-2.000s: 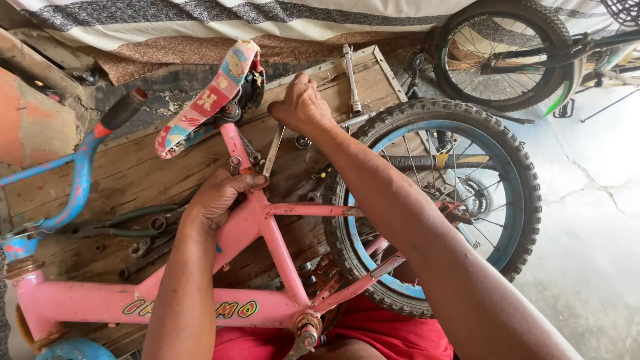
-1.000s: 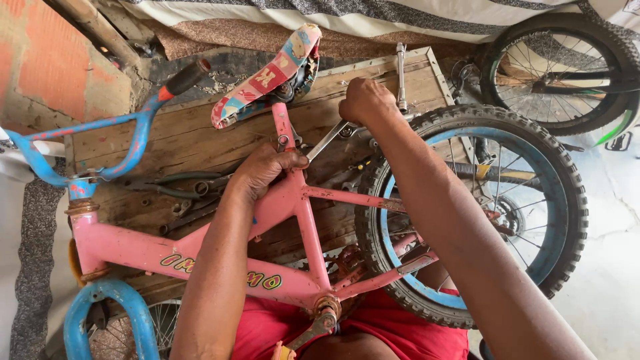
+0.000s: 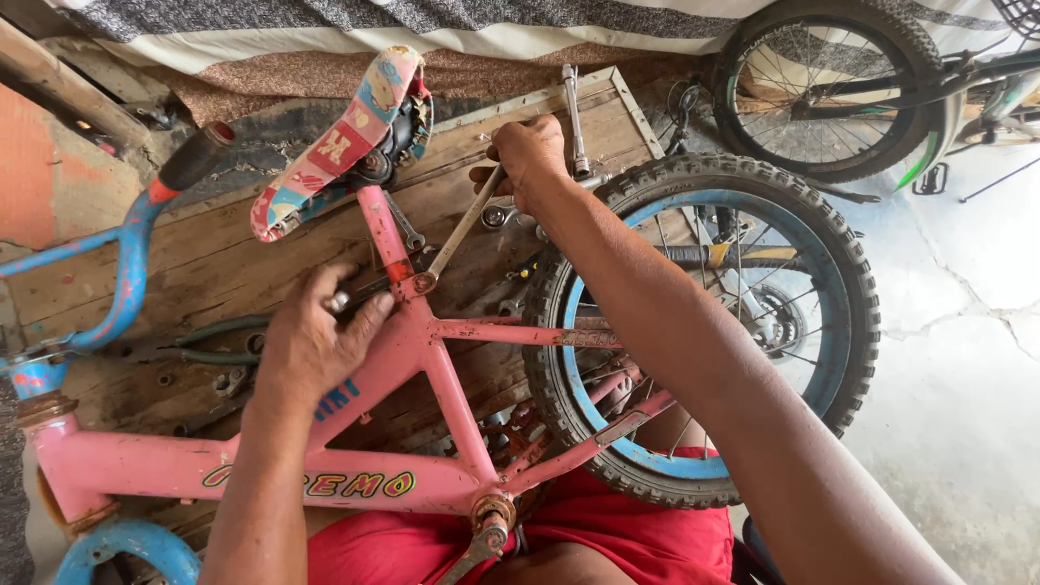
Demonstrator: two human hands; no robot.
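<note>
A pink child's bicycle frame (image 3: 390,357) lies across my lap, its patterned saddle (image 3: 337,138) pointing up and away. My right hand (image 3: 528,162) grips one end of a combination wrench (image 3: 465,231); the wrench's other end sits at the bolt of the seat clamp (image 3: 422,282). My left hand (image 3: 325,333) is beside the clamp, fingers apart, the thumb near the seat tube. Whether its hidden fingers touch the frame I cannot tell. The seat post (image 3: 380,223) rises between clamp and saddle. A knobby rear wheel (image 3: 845,325) with a blue rim is under my right forearm.
On the wooden board (image 3: 219,252) lie pliers (image 3: 219,341), a small wrench (image 3: 405,221), a ratchet wrench (image 3: 497,214) and a socket tool (image 3: 575,122). Blue handlebars (image 3: 134,260) extend at left. Another bicycle's wheel (image 3: 829,89) stands at upper right, near a striped cloth (image 3: 455,24).
My left hand has loosened from the frame by the clamp, its fingers now spread. The wrench in my right hand has swung to a steeper angle than one second ago.
</note>
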